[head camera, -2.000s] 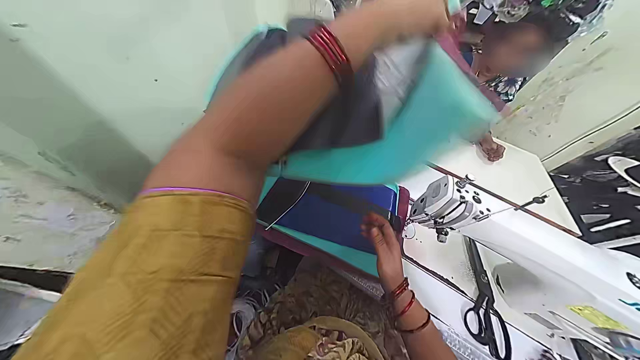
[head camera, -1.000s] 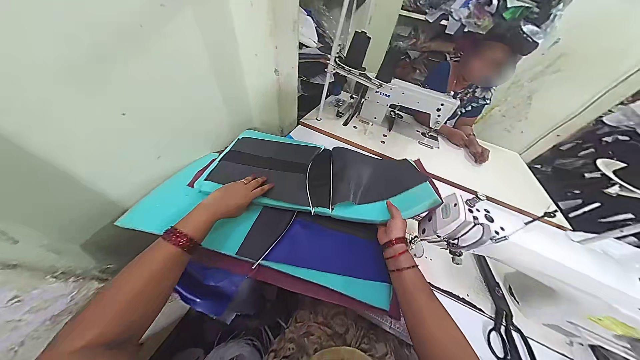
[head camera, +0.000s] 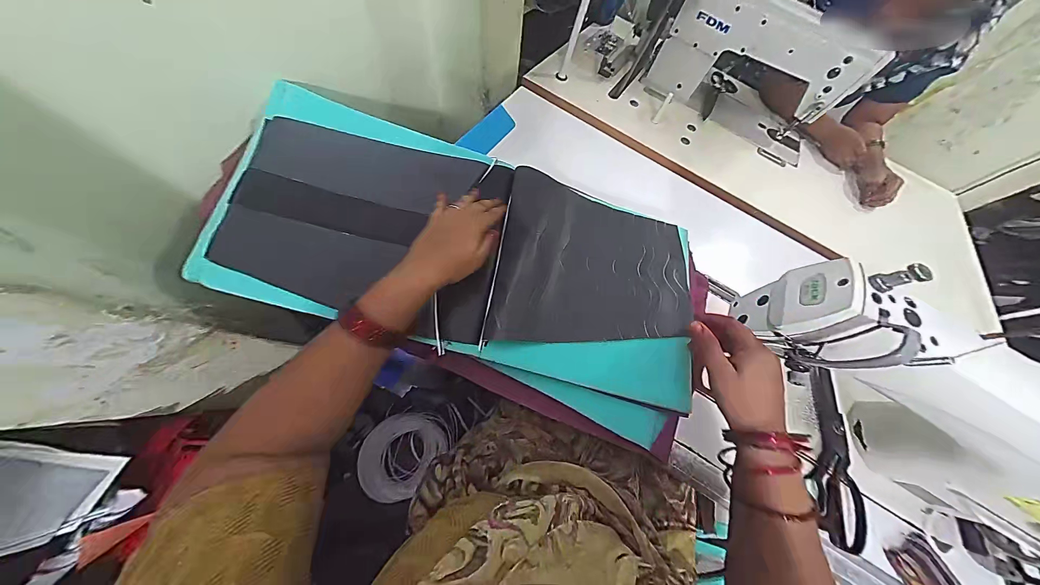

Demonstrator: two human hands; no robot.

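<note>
A stack of turquoise and maroon sheets [head camera: 585, 370] lies across the table's left end. On top is a dark grey panel [head camera: 601, 268] with a black band and thin white cords [head camera: 499, 268] running across it. My left hand [head camera: 459, 236] lies on the panel beside the cords, fingers spread. My right hand [head camera: 735, 361] is at the right edge of the stack, thumb and fingers pinching the edge of the sheets. Just right of it is the head of a white sewing machine [head camera: 812, 301].
Black-handled scissors [head camera: 841, 487] lie near my right forearm. A second sewing machine [head camera: 764, 65] stands on the far table, where a co-worker's hands [head camera: 865, 162] rest. A pale wall [head camera: 203, 49] borders the left side. A coil of white cord [head camera: 402, 455] sits below the stack.
My left hand has moved right along the grey panel to the cords. The blue-and-black piece visible beneath a second ago is now covered. The view has shifted nearer.
</note>
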